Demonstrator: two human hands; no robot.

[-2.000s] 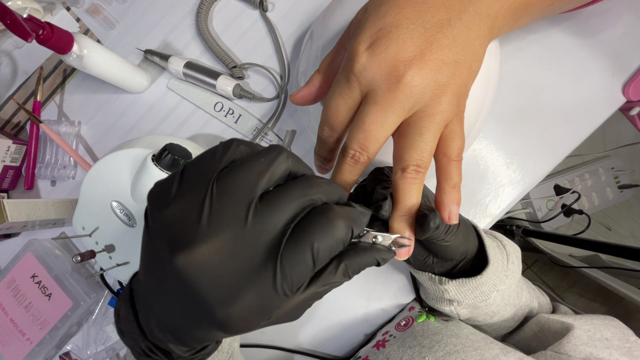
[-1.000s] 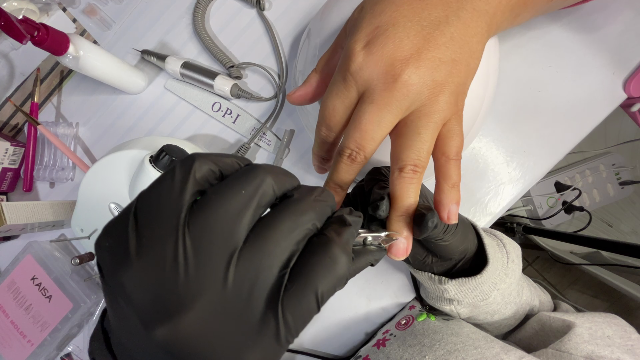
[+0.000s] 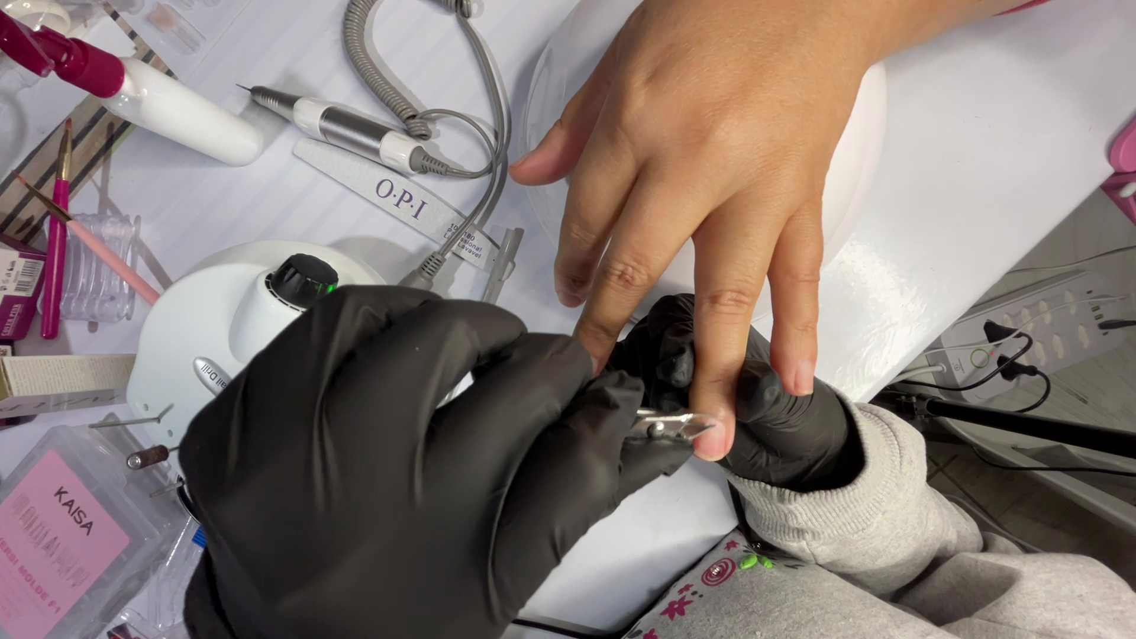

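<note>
My left hand [image 3: 399,461], in a black glove, grips metal cuticle nippers [image 3: 661,427]. Their jaws lie against the side of another person's ring fingertip [image 3: 713,437], near the nail; the handles are hidden inside my glove. My right hand [image 3: 790,426], also in a black glove with a grey sleeve cuff, holds that ring finger from beneath and both sides. Parts of its fingers are hidden behind the person's fingers. The other person's hand [image 3: 719,124] is palm down with its fingers spread, reaching in from the upper right.
A white nail drill machine [image 3: 240,293] stands beside my left hand. Above it lie its handpiece [image 3: 346,129], a coiled cord [image 3: 373,67] and an O.P.I nail file [image 3: 399,197]. A white bottle [image 3: 191,111], brushes [image 3: 59,240] and a plastic box [image 3: 71,532] are at left. A power strip [image 3: 1021,328] is right.
My left hand has shifted and tilted a little around the nippers, whose jaws stay by the ring fingertip. My right hand and the other person's hand have hardly moved.
</note>
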